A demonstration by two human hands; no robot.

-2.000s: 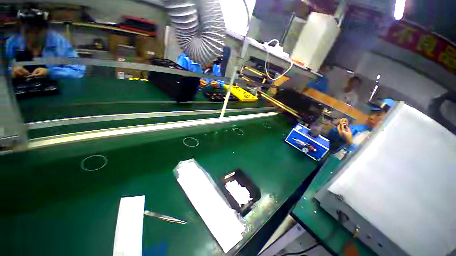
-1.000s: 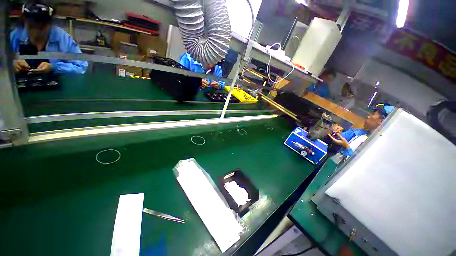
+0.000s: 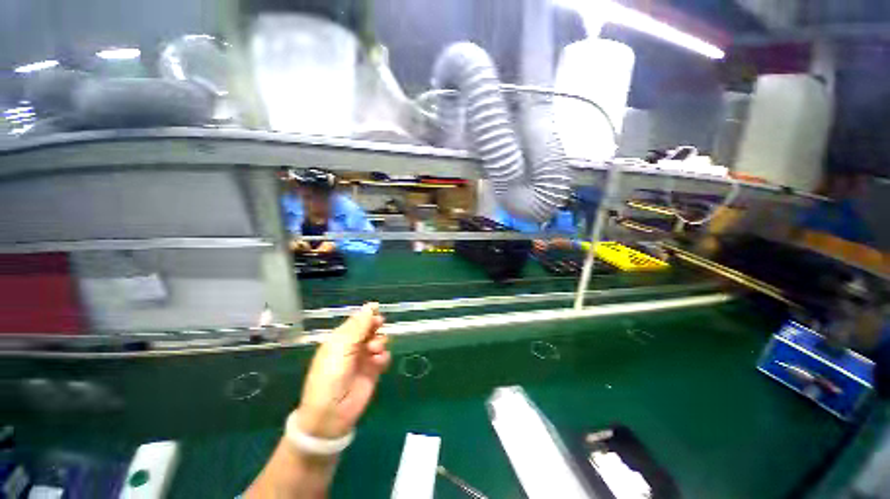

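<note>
My left hand [image 3: 346, 368], bare with a pale band at the wrist, is raised over the green bench left of centre. Its fingers are curled together; blur hides whether anything small is between the fingertips. My right hand is out of the picture. Silver tweezers [image 3: 461, 482] lie beside a narrow white sheet [image 3: 418, 468], both cut off by the bottom edge. A long white strip in clear plastic [image 3: 535, 443] lies to their right, next to a black dish [image 3: 652, 468] with white pieces [image 3: 621, 478] inside.
A white strip with a green round sticker [image 3: 151, 473] and blurred blue-white bags [image 3: 59, 479] lie at lower left. A blue unit [image 3: 818, 368] stands at far right. A rail [image 3: 468, 320] runs behind the bench. A person [image 3: 327, 219] and a yellow tray [image 3: 629, 256] are beyond.
The view has swung left, so the bench things appear further right and lower. My left hand has come into view, along with the green-dot strip. The sheet, tweezers and dish keep their places on the bench.
</note>
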